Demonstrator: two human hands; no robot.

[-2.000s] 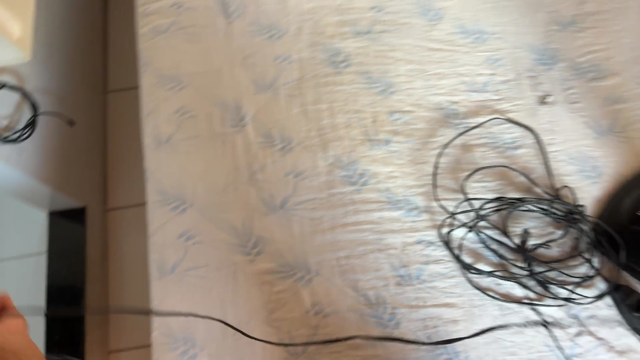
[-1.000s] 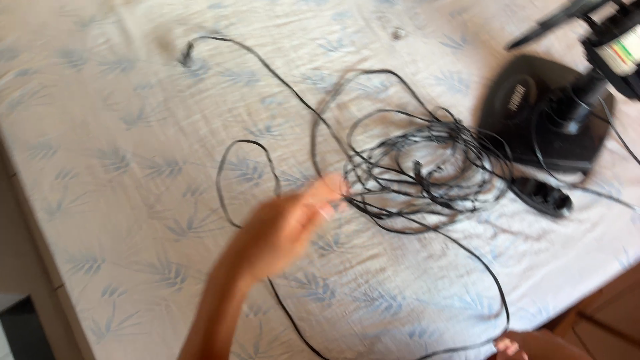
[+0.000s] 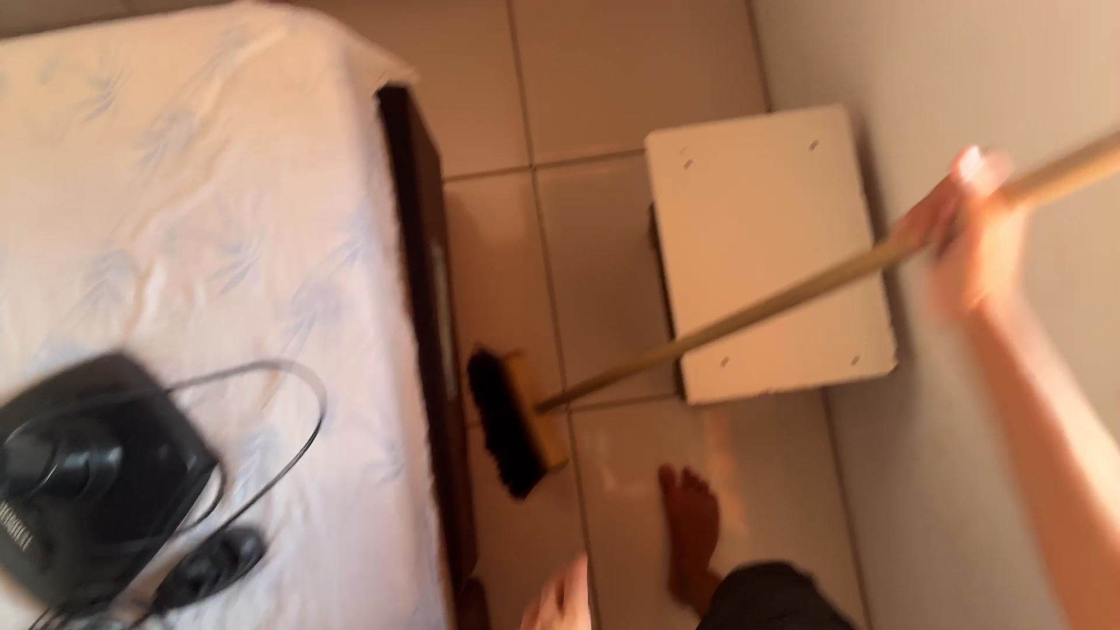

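A broom with a wooden handle [image 3: 770,306] slants across the view, its dark bristle head [image 3: 512,420] low over or on the tiled floor beside the bed. My right hand [image 3: 980,227] is closed round the upper part of the handle, in front of the wall. At the bottom edge, my left hand [image 3: 560,599] shows only in part, below the broom head and not touching it; its fingers are blurred. On the bed, at the lower left, lie a black device base [image 3: 105,472], a thin black cable [image 3: 315,411] and a small dark oval object [image 3: 210,564].
The bed's patterned sheet [image 3: 201,227] fills the left side, with its dark side frame [image 3: 420,262] along the floor. A white stool or small table [image 3: 761,219] stands by the wall [image 3: 980,79]. A bare foot [image 3: 691,525] is on the tiles, near a dark-clad knee [image 3: 774,599].
The view has swung far from the bedding to the floor and wall. A second ago one hand was at the coiled black cable on the sheet; now my right hand holds a broom handle.
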